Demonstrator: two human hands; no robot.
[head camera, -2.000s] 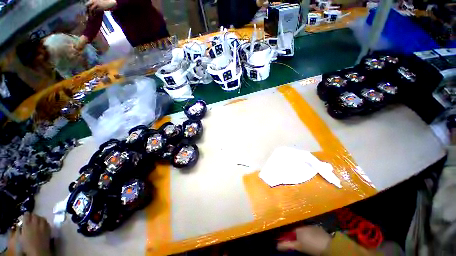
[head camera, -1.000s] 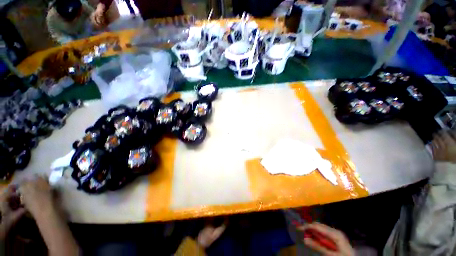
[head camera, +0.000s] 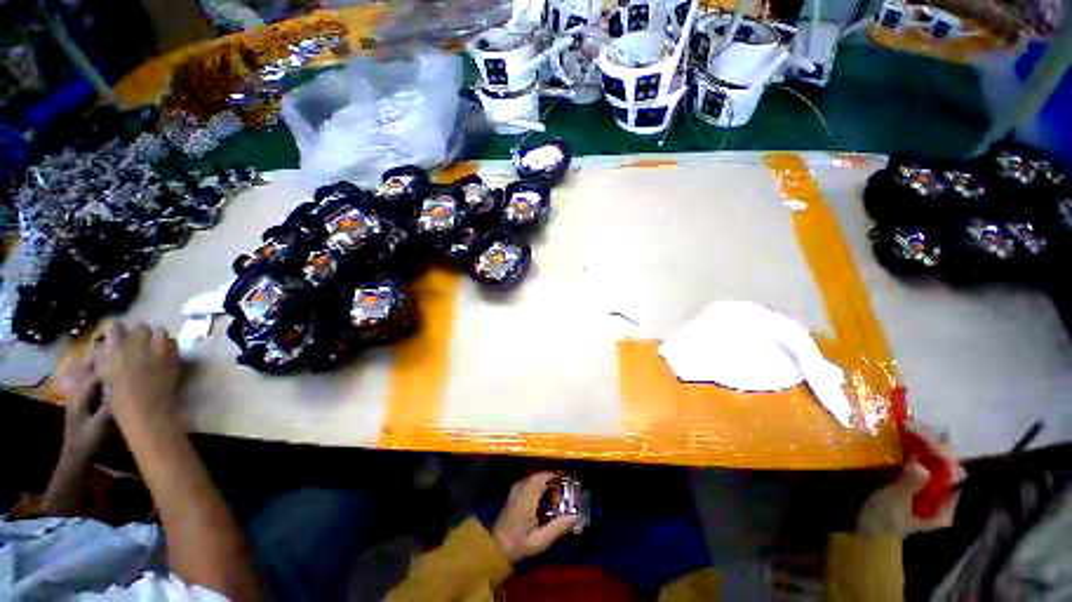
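Note:
My left hand (head camera: 526, 521), in a yellow-brown sleeve, holds a small round camera head (head camera: 563, 499) with a shiny face, below the table's front edge. My right hand (head camera: 899, 506) grips a red-handled hand tool (head camera: 929, 470) at the table's front edge on the right; the tool's type is unclear. A heap of black camera heads (head camera: 376, 303) with silvery faces and orange-red centres lies on the left of the tabletop. A white cloth-like piece (head camera: 741, 347) lies flat near the front edge.
More black camera heads (head camera: 991, 238) stand at the right. White camera bodies (head camera: 641, 82) stand on the green surface (head camera: 752, 139) behind. A clear plastic bag (head camera: 382, 118) lies behind the heap. At left, a neighbour's hands (head camera: 132, 365) rest by dark and silvery parts (head camera: 112, 212).
The view has shifted, with the table higher in it. My left hand has come into clear view with a camera head. My right hand has brought the red tool up to the table edge.

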